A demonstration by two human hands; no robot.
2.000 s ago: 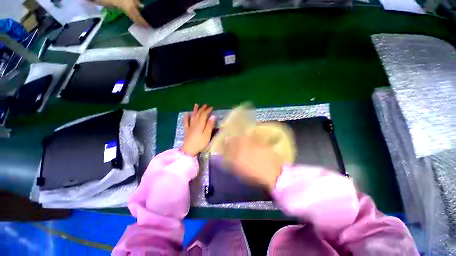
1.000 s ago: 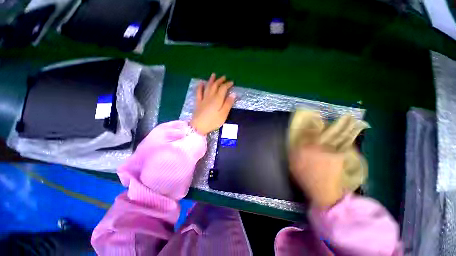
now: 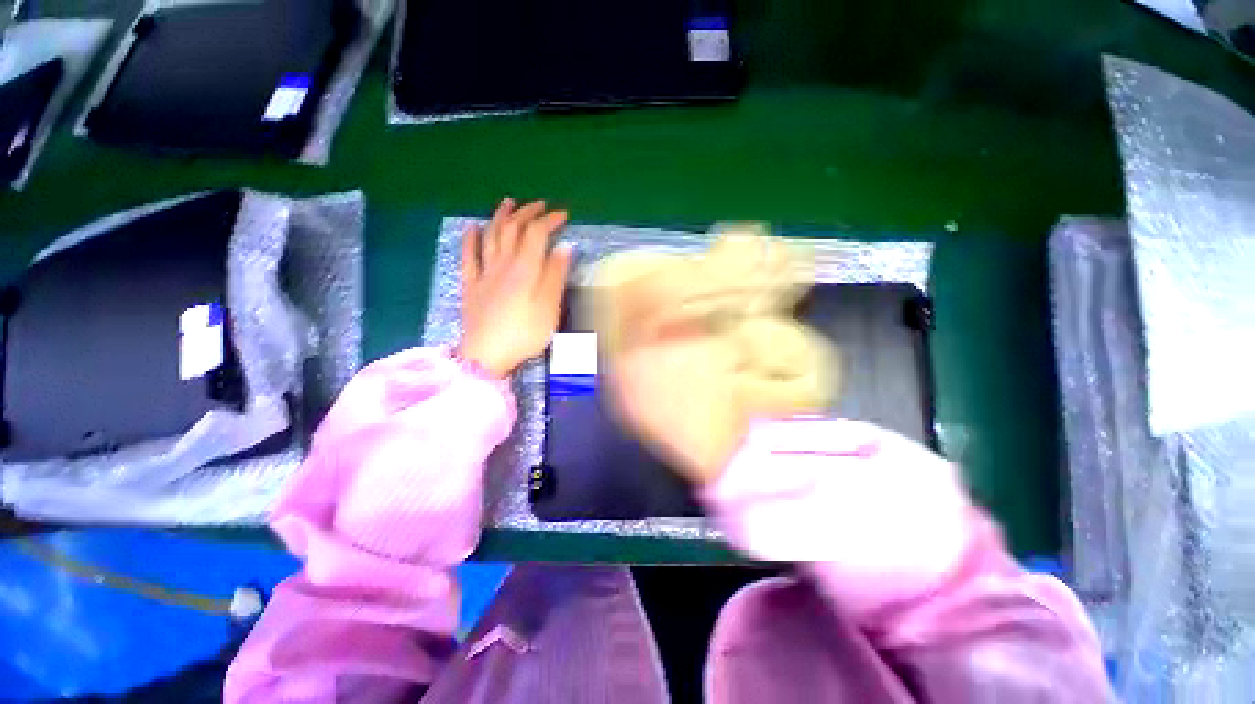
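Observation:
A flat black unit [image 3: 867, 371] lies on a bubble-wrap sheet [image 3: 881, 257] in front of me. A blue-and-white label [image 3: 574, 360] is near its left edge, and dark knobs sit at its corners. My right hand [image 3: 695, 406] is blurred and holds a tan-yellow cloth [image 3: 743, 310] on the left-middle part of the unit. The cloth hides part of the surface and upper edge. My left hand [image 3: 512, 296] lies with fingers spread at the unit's upper left corner, partly on the bubble wrap, holding nothing.
Another black unit [image 3: 103, 337] lies at left in whitish wrapping [image 3: 269, 303]. More black units [image 3: 220, 76] lie on pale sheets across the green bench [image 3: 826, 179]. Bubble-wrap bags [image 3: 1211, 261] are piled at right. The blue floor [image 3: 131, 591] shows below the bench edge.
The right hand and cloth went from the unit's left part to its right part, then back to the left-middle. The left hand stays at the upper left corner. The view has shifted.

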